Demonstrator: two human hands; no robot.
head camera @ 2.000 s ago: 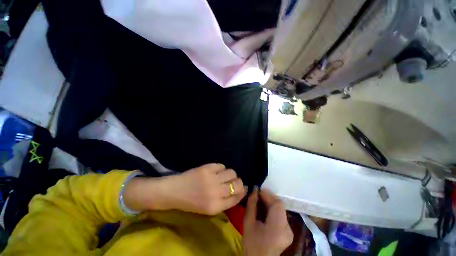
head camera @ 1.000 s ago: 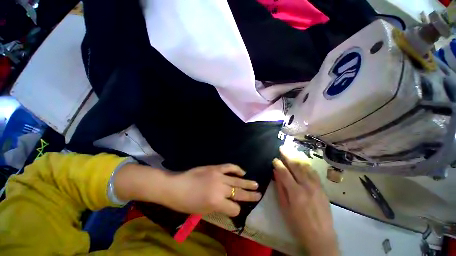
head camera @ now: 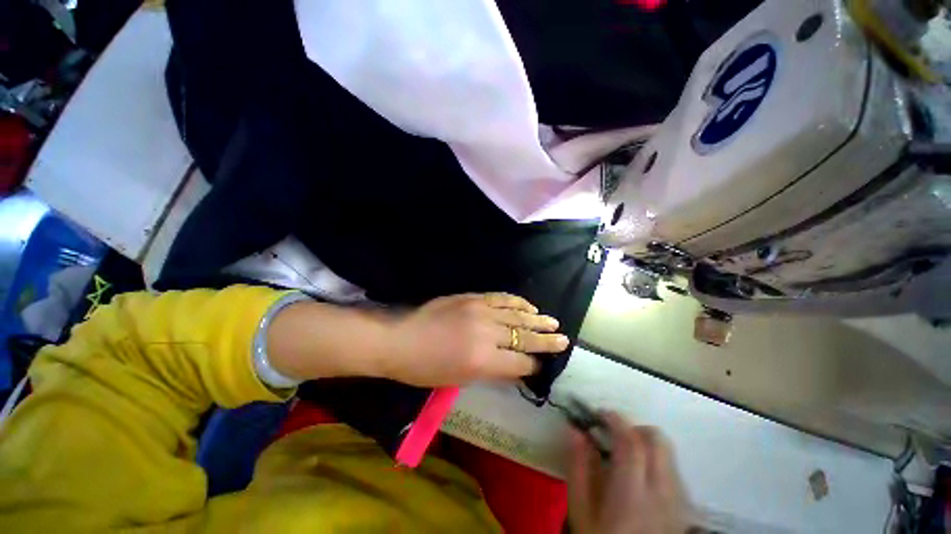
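The black garment body (head camera: 344, 198) lies across the table, with its narrow end under the presser foot area of the sewing machine (head camera: 751, 188). A pale pinkish-white fabric (head camera: 428, 73) lies along its far side. My left hand (head camera: 474, 339) rests palm down on the black cloth near its front edge, a ring on one finger. My right hand (head camera: 626, 475) is blurred at the table's front edge, holding the dark thread snips (head camera: 589, 426) close to the cloth's corner, where a thin dark thread or cord end shows. The needle is hidden.
A bright pink strip (head camera: 428, 426) hangs at the table edge by my lap. A small tan piece (head camera: 713, 329) lies on the machine bed beneath the head. A small brownish scrap (head camera: 819, 483) lies on the white table. A blue bag or crate (head camera: 63, 273) is at the left.
The snips have left the machine bed and are now in my right hand, which has moved from the needle area down to the front edge. My left hand has shifted slightly up and right.
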